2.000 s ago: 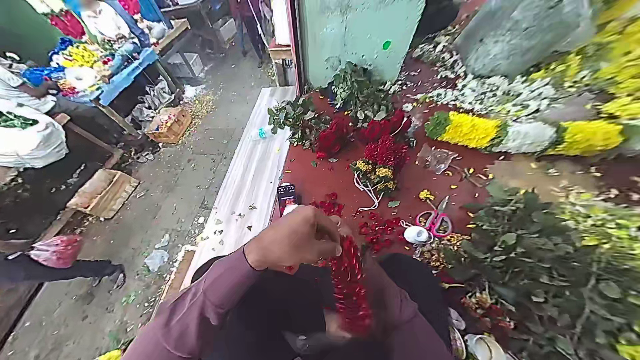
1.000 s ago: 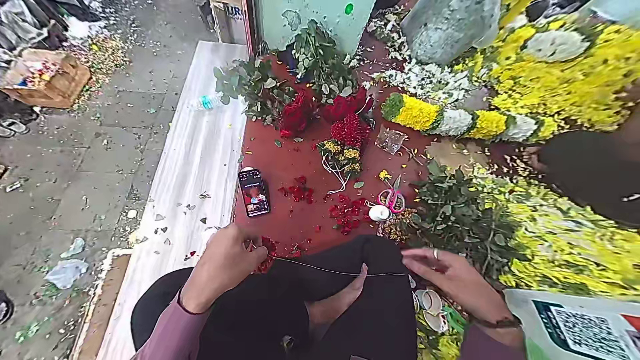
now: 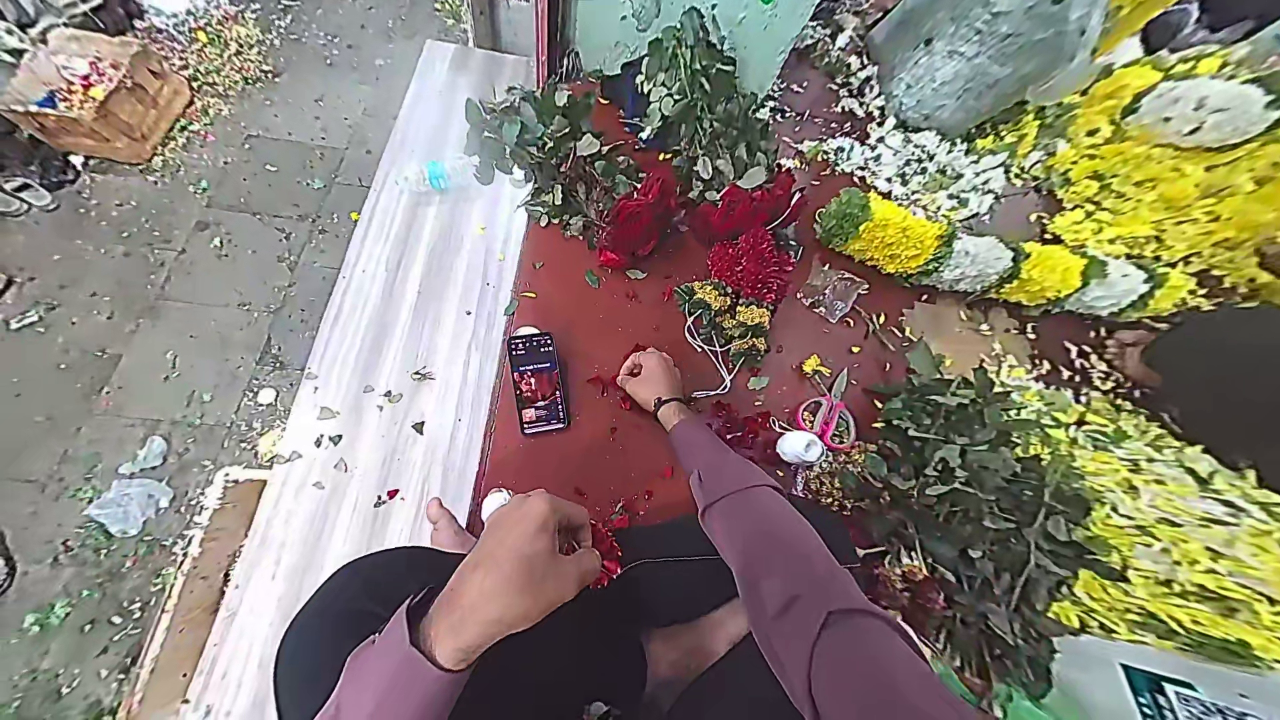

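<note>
My left hand (image 3: 520, 575) is closed on the end of a red petal garland (image 3: 606, 555) above my lap, and a thin thread runs from it to the right. My right hand (image 3: 650, 378) reaches down to the red surface, its fingertips together at some red petals (image 3: 602, 384); whether it grips any cannot be told. To its left lies a smartphone (image 3: 538, 383) with a lit screen. Pink-handled scissors (image 3: 828, 418) and a white thread spool (image 3: 801, 448) lie to its right. Beyond it are red rose bunches (image 3: 638, 215) and a bundle of small yellow flowers (image 3: 735, 318) with white string.
A yellow and white flower garland (image 3: 975, 262) lies at the back right. Leafy stems (image 3: 970, 480) and loose yellow petals (image 3: 1180, 530) cover the right side. A clear plastic bottle (image 3: 437, 176) lies on the white ledge (image 3: 400, 300). Another person's foot (image 3: 1133, 355) shows at the right.
My right hand has moved from the right end of the thread to the petals on the red surface. The long red garland seen earliest is now mostly out of sight.
</note>
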